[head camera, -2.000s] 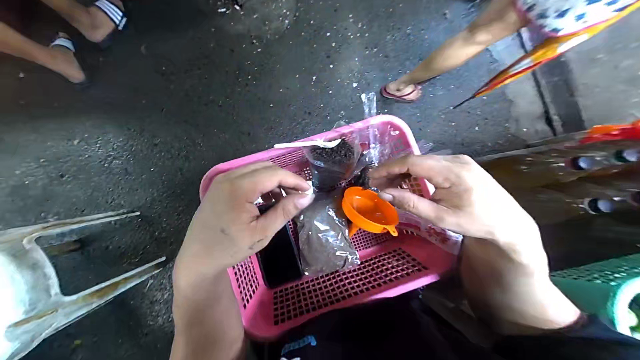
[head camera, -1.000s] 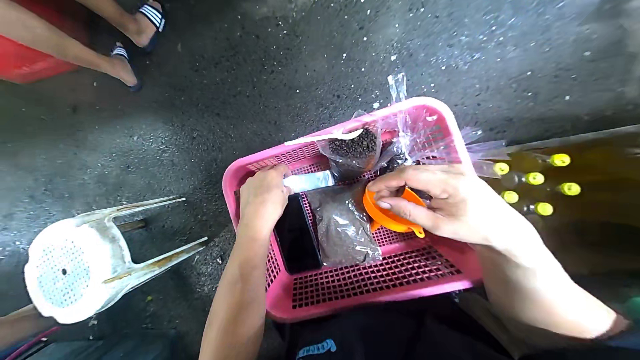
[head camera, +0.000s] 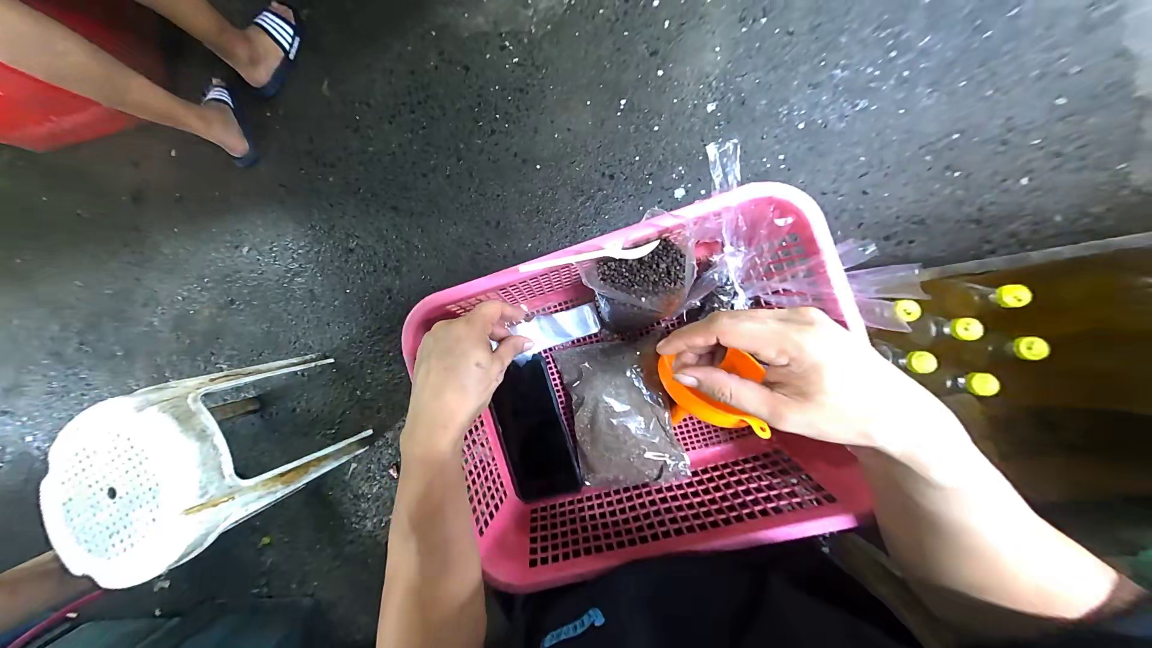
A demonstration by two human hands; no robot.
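Observation:
A pink plastic basket (head camera: 666, 540) sits in front of me. My left hand (head camera: 463, 364) pinches the left end of a narrow clear plastic sleeve (head camera: 565, 327) between thumb and fingers. My right hand (head camera: 783, 369) is at an orange plastic funnel (head camera: 711, 409), its thumb and fingertips over the funnel's mouth; whether it grips the rim is unclear. Between the hands lies a plastic bag of grey-brown powder (head camera: 625, 414), with a black smartphone (head camera: 534, 427) to its left. Behind, an open bag of dark granules (head camera: 643, 279) has a white plastic spoon (head camera: 589, 256) across its top.
Clear plastic sleeves (head camera: 787, 270) hang over the basket's far right side. Bottles with yellow caps (head camera: 967, 328) stand to the right. On the left is a white plastic stool (head camera: 117, 490). A person's feet in striped slides (head camera: 261, 49) are at the upper left, beside a red object (head camera: 54, 108).
My left hand has moved left, away from the right hand, and the plastic sleeve now shows at its fingertips. My right hand has shifted over the funnel. The view has also shifted.

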